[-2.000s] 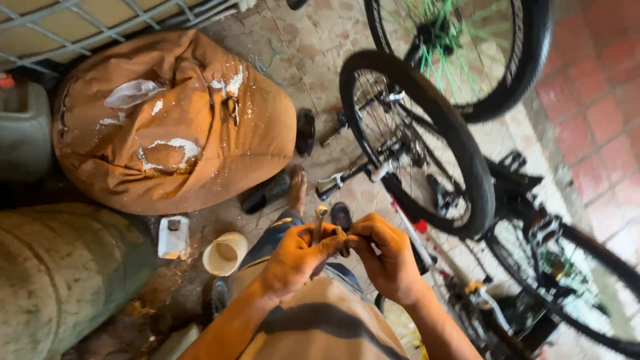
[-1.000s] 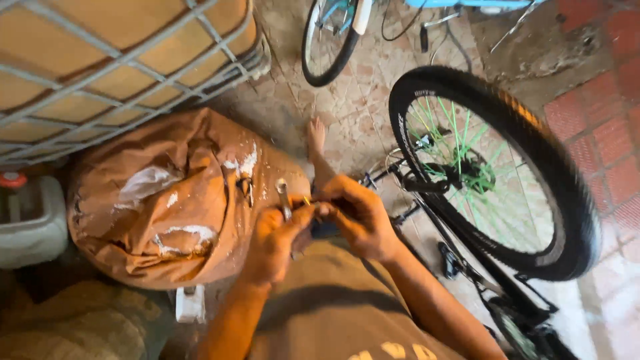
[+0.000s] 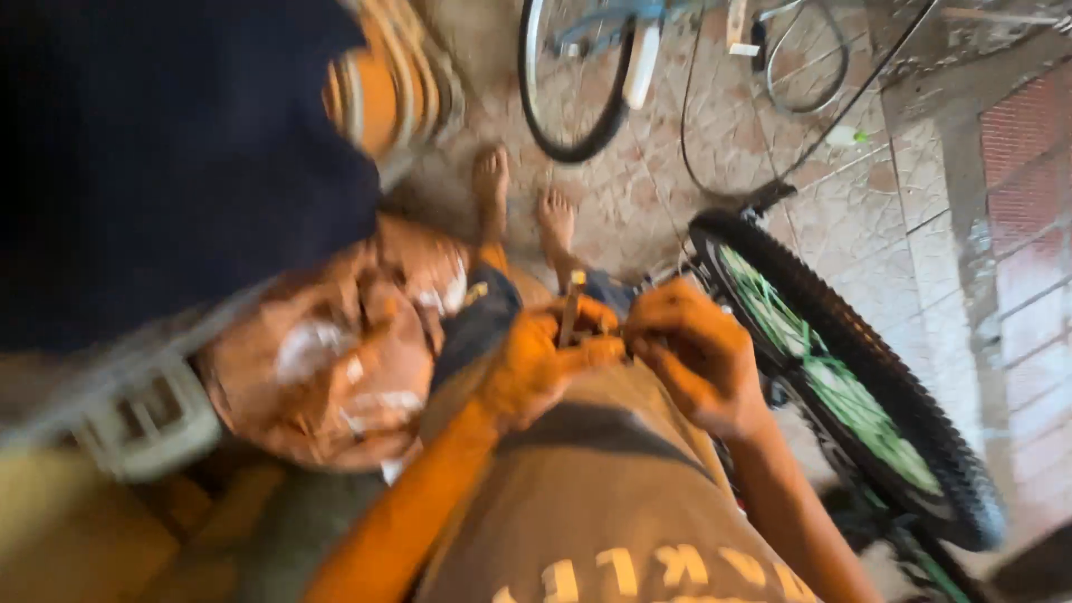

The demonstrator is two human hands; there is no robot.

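Observation:
In the head view my left hand (image 3: 536,364) is closed around a narrow metal tool (image 3: 571,311), probably a wrench, whose bright end stands up past the fingers. My right hand (image 3: 699,356) is just to its right, fingertips pinched on a small part that meets the left fingertips. The part is too small and blurred to name. Both hands are in front of my shirt (image 3: 620,502), above my bare feet (image 3: 556,213).
A bicycle wheel with green spokes (image 3: 871,394) stands close on the right. Another bicycle wheel (image 3: 578,155) is ahead. A brown cover (image 3: 327,377) lies over something at left, beside a pale plastic container (image 3: 151,419). Dark cloth (image 3: 167,167) fills the upper left.
The view has swung a lot across the floor. Both hands stay together, with the metal tool still in the left. The dark cloth at upper left has come into view.

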